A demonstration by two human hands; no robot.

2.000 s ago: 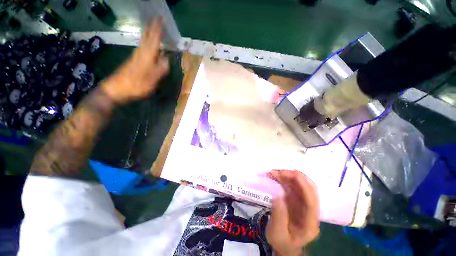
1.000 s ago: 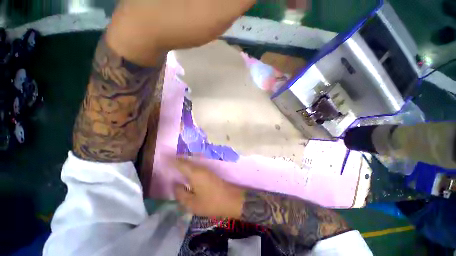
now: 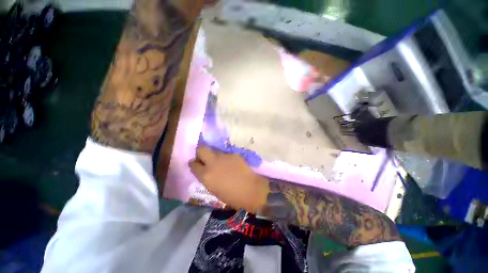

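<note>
My left forearm reaches up across the mat's left edge. My left hand (image 3: 187, 7) is mostly cut off by the top edge, so its fingers are hidden. My right hand (image 3: 230, 177) is over the lower left of the pink work mat (image 3: 246, 106), beside the purple torn patch. Its fingers are curled, and I cannot tell if anything is in them. The electric screwdriver (image 3: 436, 137) lies across the view at right, its dark end in front of the screw feeder (image 3: 398, 72).
Round black housings (image 3: 35, 64) are heaped at the far left, blurred. A pale metal rail (image 3: 289, 22) runs behind the mat. A clear plastic bag (image 3: 436, 176) lies right of the mat. A dark blue rod (image 3: 381, 171) is on the mat's right side.
My left arm has moved from the left side to reach up past the mat. My right hand has moved left to the mat's lower left. The view has shifted, and the driver appears lower.
</note>
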